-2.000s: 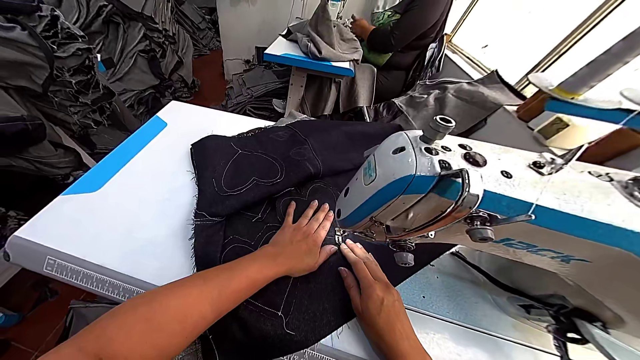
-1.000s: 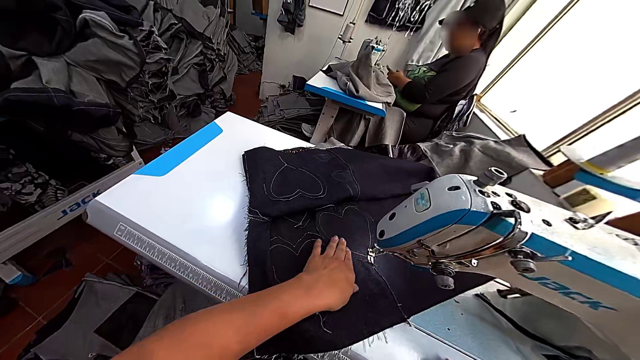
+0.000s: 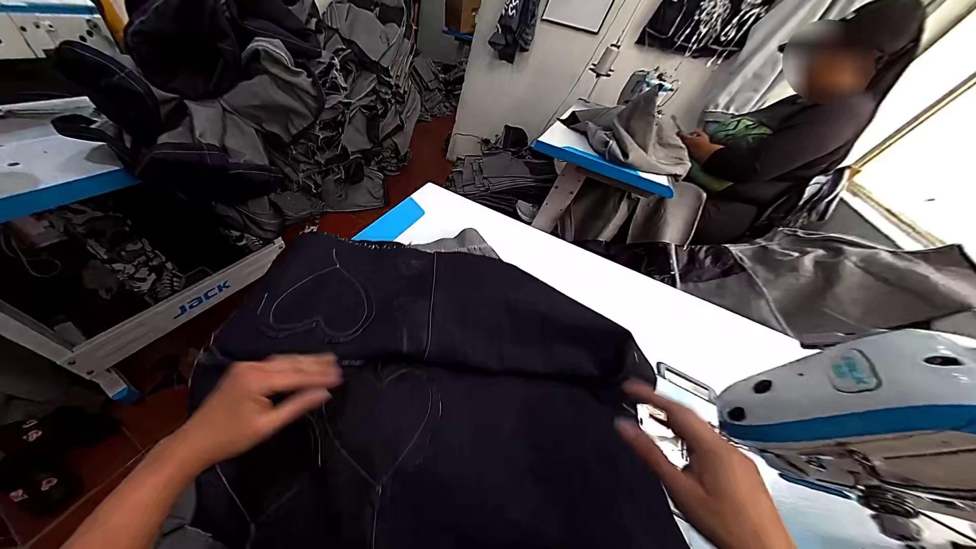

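Observation:
Dark denim fabric (image 3: 518, 450) with heart-shaped stitched outlines lies spread over the white sewing table (image 3: 473, 213), its upper part folded over. On the left, my left hand (image 3: 263, 404) is at the fold, thumb and fingers apart; whether it pinches the cloth is unclear. At the right edge of the fabric is my right hand (image 3: 701, 457), fingers spread around the fold's end; its hold on the cloth cannot be made out. Just right of that hand stands the white and blue Jack sewing machine head (image 3: 846, 396), with the cloth to the left of its needle area.
Grey cloth (image 3: 808, 282) lies beyond the table at the right. Heaps of dark and grey garments (image 3: 335, 99) stand at the left beside another machine table (image 3: 61, 164). A co-worker sits at a small table (image 3: 610, 164) at the back right, hands on grey cloth.
The dark fabric has moved left, out from beneath the machine head. My right hand, out of sight one second ago, is back in view at the fabric's right edge. The view has shifted.

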